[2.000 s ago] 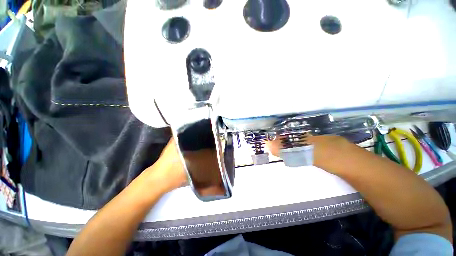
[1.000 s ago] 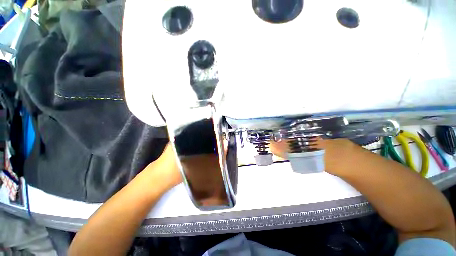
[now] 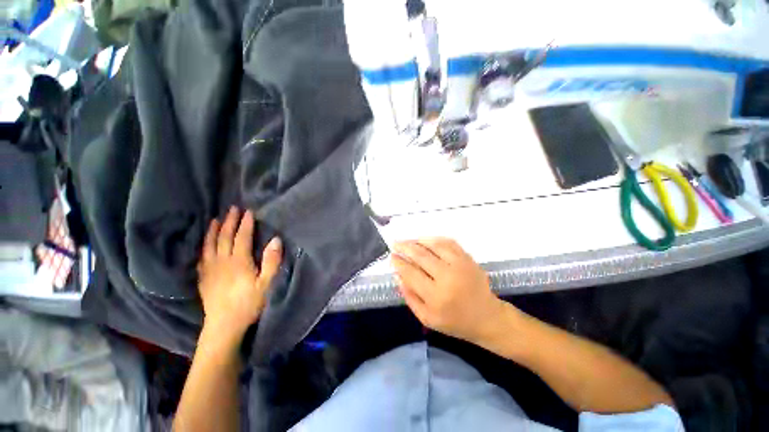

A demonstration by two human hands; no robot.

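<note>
The dark trousers (image 3: 181,160) lie bunched on the left of the machine table and hang over its front edge. A pale line runs along the near cloth edge. My left hand (image 3: 232,274) lies on top of the cloth, palm down with fingers apart. My right hand (image 3: 443,283) has its fingertips closed at the cloth's right corner, over the table's front edge. The sewing machine's needle area (image 3: 451,135) is behind and right of the cloth, with no cloth visible under it.
A black smartphone (image 3: 573,143) lies right of the needle area. Green-handled scissors (image 3: 645,211), yellow handles (image 3: 673,196), thin pink and blue tools (image 3: 708,194) and a black oval object (image 3: 723,175) lie further right. Grey cloth (image 3: 72,371) is at lower left.
My view has shifted, so the machine head sits higher and farther right. Both hands have come out from behind the machine head; the cloth now spreads nearer, over the front edge.
</note>
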